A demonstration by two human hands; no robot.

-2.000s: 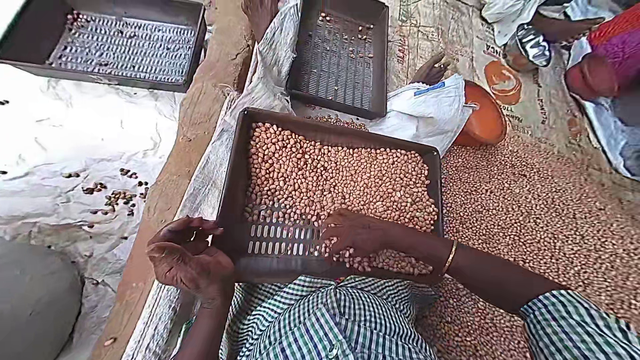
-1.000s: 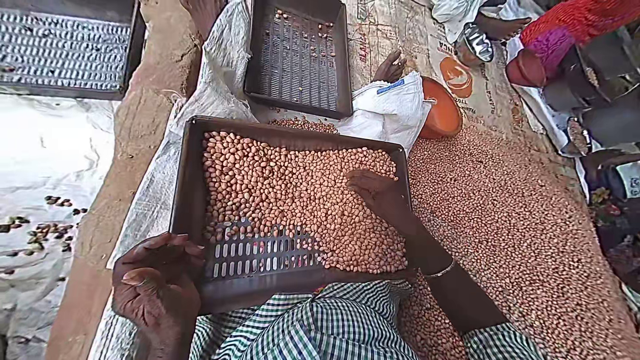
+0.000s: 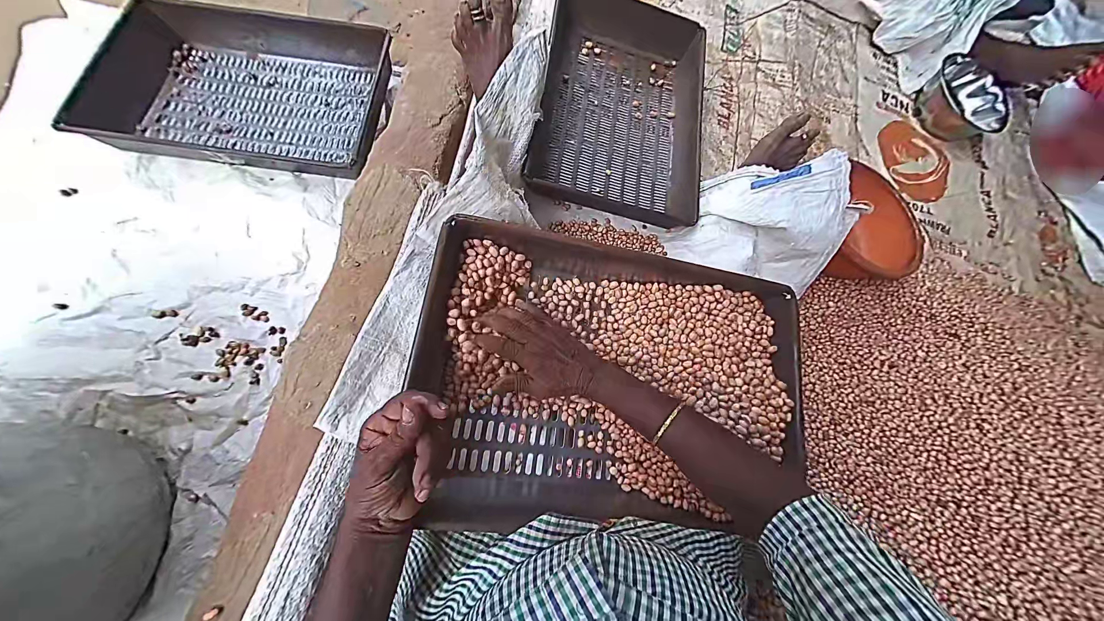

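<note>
A dark slotted tray (image 3: pixel 621 254) lies across my lap with a layer of peanut kernels (image 3: pixel 707 336) in it. My right hand (image 3: pixel 543 354), palm down with fingers spread, rests on the kernels in the left half of the tray. Bare slots show along the tray's lower left. At the tray's lower left edge is my left hand (image 3: pixel 401 457), fingers curled and thumb up; whether it grips the rim cannot be told. Checked cloth covers my lap and right upper arm.
A second slotted tray (image 3: pixel 539 103) with a few kernels lies ahead, a third (image 3: pixel 112 121) at upper left. Right are a big spread of kernels (image 3: pixel 975 431), an orange bowl (image 3: pixel 875 224) and a metal vessel (image 3: pixel 944 112). Another person's foot (image 3: pixel 1035 60) is at upper right.
My right hand has moved from the right part of the tray to the left part, and kernels now lie thicker there. My left hand stays at the tray's left edge. The view has shifted.
</note>
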